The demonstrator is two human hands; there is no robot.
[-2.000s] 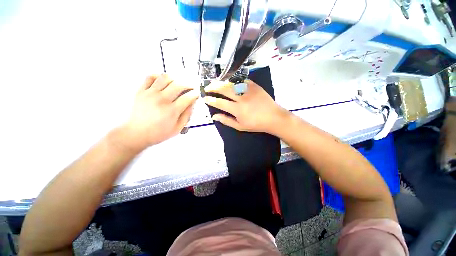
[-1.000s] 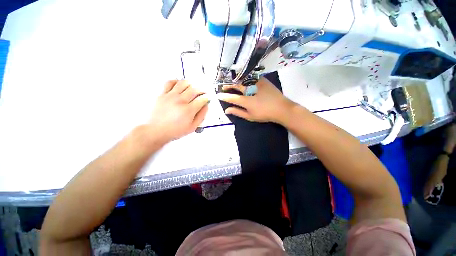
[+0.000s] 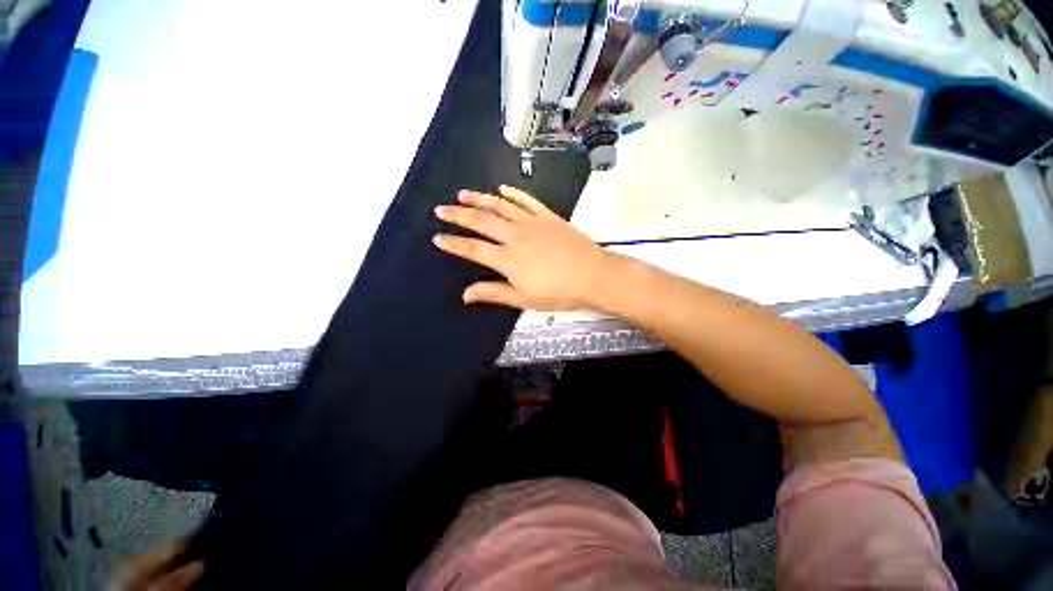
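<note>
A long black cut panel runs from behind the machine head, under the needle area, across the white table and down over its front edge to the lower left. My right hand lies flat on it with fingers spread, just in front of the presser foot. My left hand is blurred and cut off by the bottom left edge, at the panel's lower edge; its grip is unclear. The white sewing machine stands at the upper right.
A ruler-marked front edge borders the table. A small metal tool, white scraps and a tan block lie at the right. A blue bin is below. Another person's hand shows at the right edge. Black cloth with red strips hangs below.
My left hand has left the needle area and moved down to the lower left. The black cloth now spreads wide and diagonally across the table. My right hand has flattened out.
</note>
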